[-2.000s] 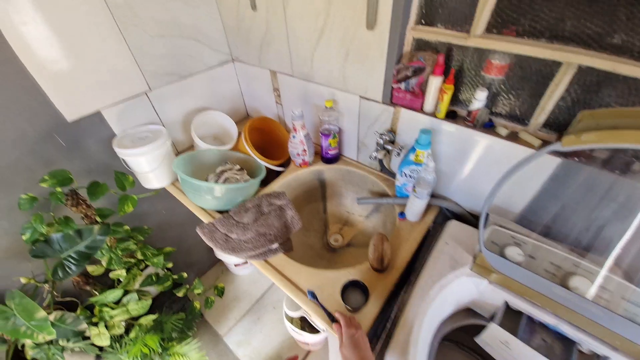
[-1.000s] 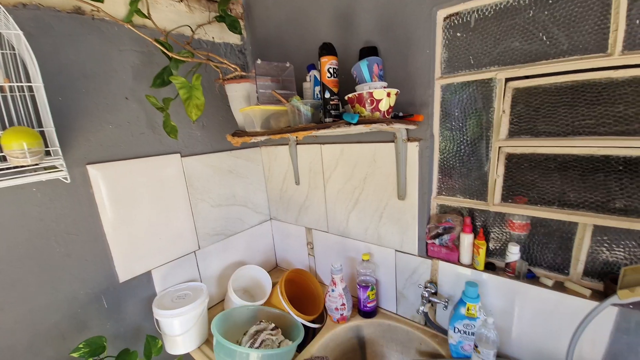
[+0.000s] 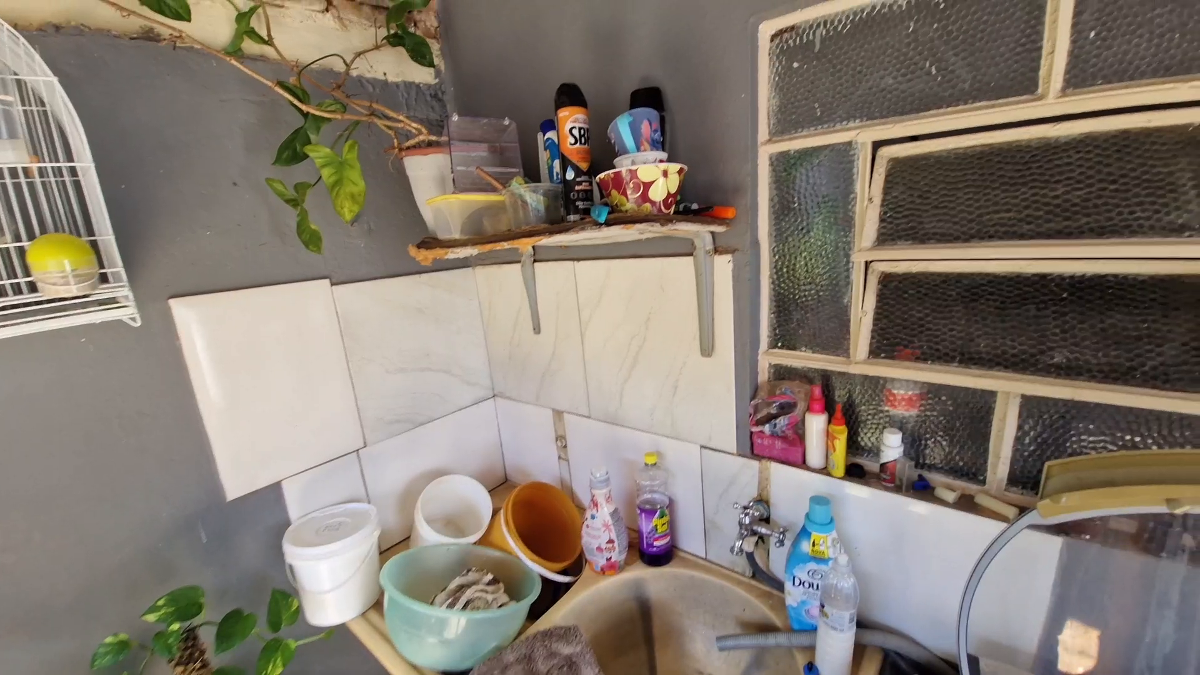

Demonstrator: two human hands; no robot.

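Note:
Neither of my hands shows in the head view now. At the bottom centre is the sink basin [image 3: 680,609], with a brown-grey cloth [image 3: 544,653] over its left rim. A green plastic basin [image 3: 459,614] holding a crumpled cloth [image 3: 472,591] stands left of it. Behind are a lidded white bucket [image 3: 331,562], a white tub [image 3: 453,511] and an orange bucket [image 3: 544,525]. A pink-patterned bottle [image 3: 605,525] and a purple cleaner bottle [image 3: 654,520] stand at the back rim. Right of the metal tap [image 3: 756,528] are a blue softener bottle [image 3: 808,567] and a clear bottle [image 3: 837,619].
Above the tiles, a wooden shelf [image 3: 572,236] carries a spray can [image 3: 574,150], bowls and tubs. A white wire cage [image 3: 56,187] hangs at the left. Small bottles line the sill of the window [image 3: 994,187]. A raised washing machine lid [image 3: 1106,572] stands at the right.
The view has swung up from the sink to the wall and shelf. A hand holding a slim dark-blue object near the counter's front edge, seen two seconds ago, is out of view.

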